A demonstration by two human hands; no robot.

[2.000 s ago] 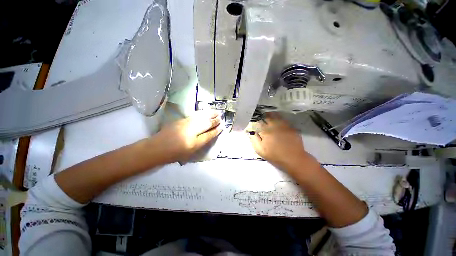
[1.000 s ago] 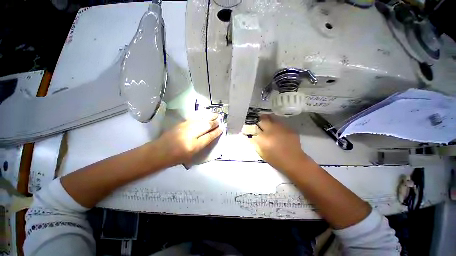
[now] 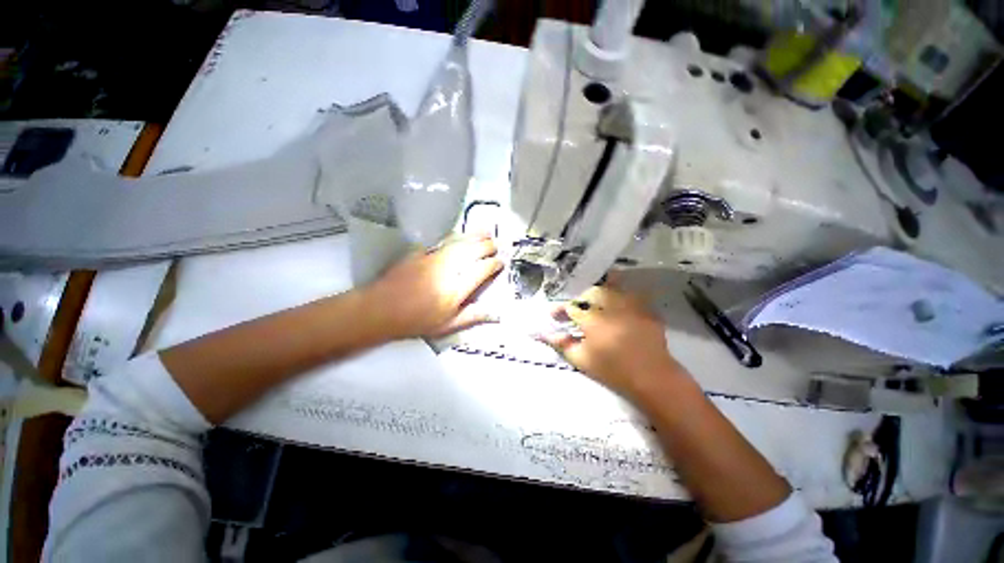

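Note:
My left hand [image 3: 449, 284] lies palm down on a pale cloth piece [image 3: 380, 244], just left of the needle area. The cloth shows behind the wrist and under the fingers; its part near the needle is washed out by glare. My right hand [image 3: 603, 330] is right of the presser foot [image 3: 533, 275], fingertips bent down by the bright cloth edge. Something small and shiny shows at its fingertips; I cannot tell what it is or whether it is gripped. The off-white machine head [image 3: 705, 154] stands behind the right hand.
A stack of pale grey cut pieces [image 3: 220, 209] lies at the left. The plastic-wrapped lamp [image 3: 438, 154] hangs left of the needle. A black-handled tool [image 3: 724, 327] and white paper sheets [image 3: 881, 302] lie on the right. A yellow-labelled item [image 3: 815, 68] stands behind the machine.
The view has shifted, so the machine and lamp sit farther right. The right fingertips have moved down and away from the presser foot. The left hand stays on the cloth.

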